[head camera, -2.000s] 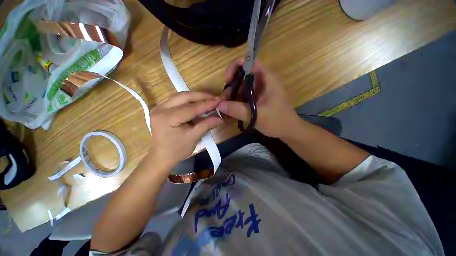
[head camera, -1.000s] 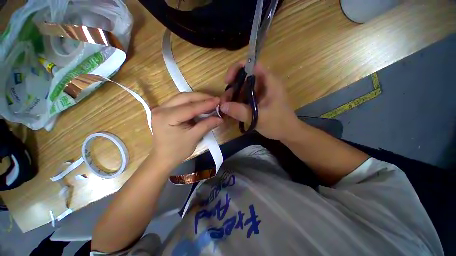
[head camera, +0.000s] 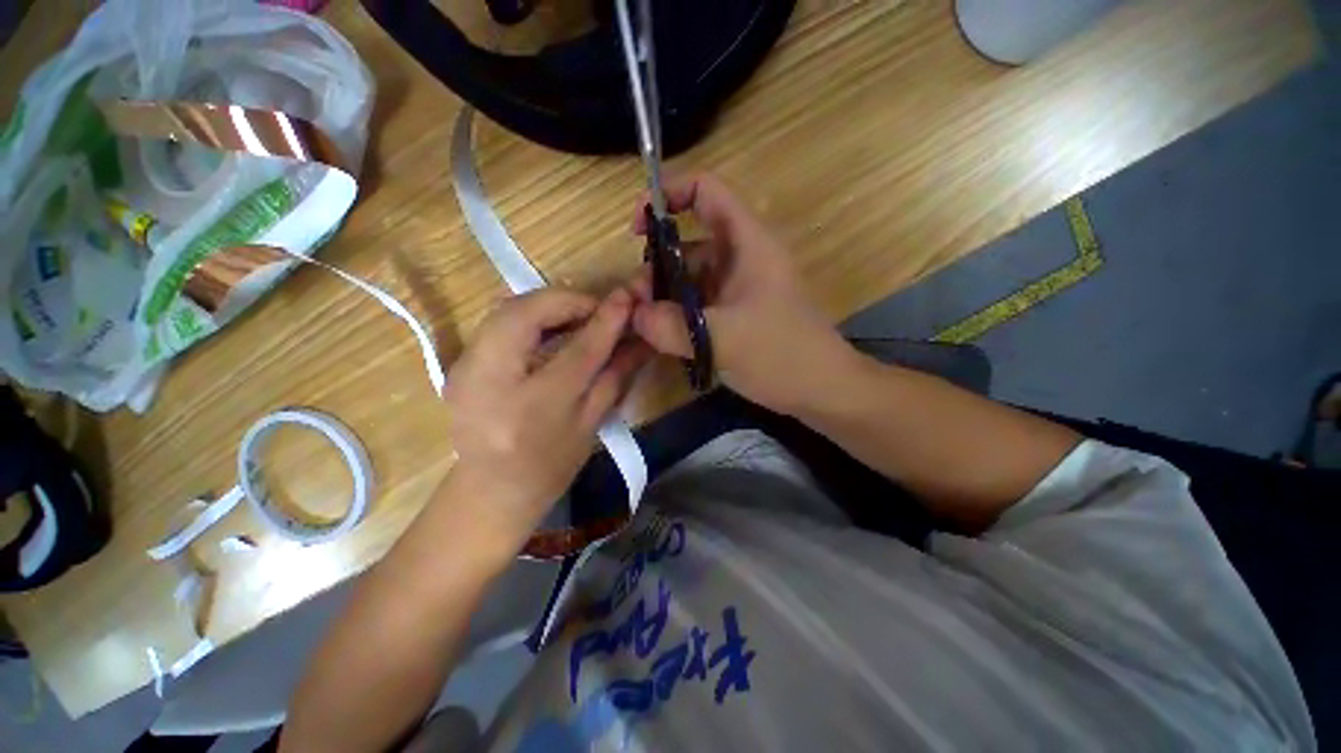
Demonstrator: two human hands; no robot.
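Note:
My right hand (head camera: 750, 302) holds the scissors (head camera: 675, 280) by their black handles, with the long silver blades pointing away over the black head strap (head camera: 610, 96). My left hand (head camera: 522, 375) is pinched at the fingertips against my right fingertips. The small white strip between them is mostly hidden by the fingers. A long white backed strip (head camera: 493, 228) runs from beside the head strap under my left hand. It shows again below the hand, over the table edge, where its copper side (head camera: 577, 540) turns up near my lap.
A plastic bag (head camera: 272, 206) with tape rolls and copper foil tape (head camera: 221, 130) lies at the upper left. The thin tape ring (head camera: 353, 478) and liner scraps (head camera: 188, 589) lie near the left table edge. Another black strap (head camera: 30, 493) is far left; a pale cylinder (head camera: 1015, 27) stands at top right.
The scissors have swung to the left and turned more edge-on. My fingertips have drawn together, covering the small white strip. The view has shifted slightly.

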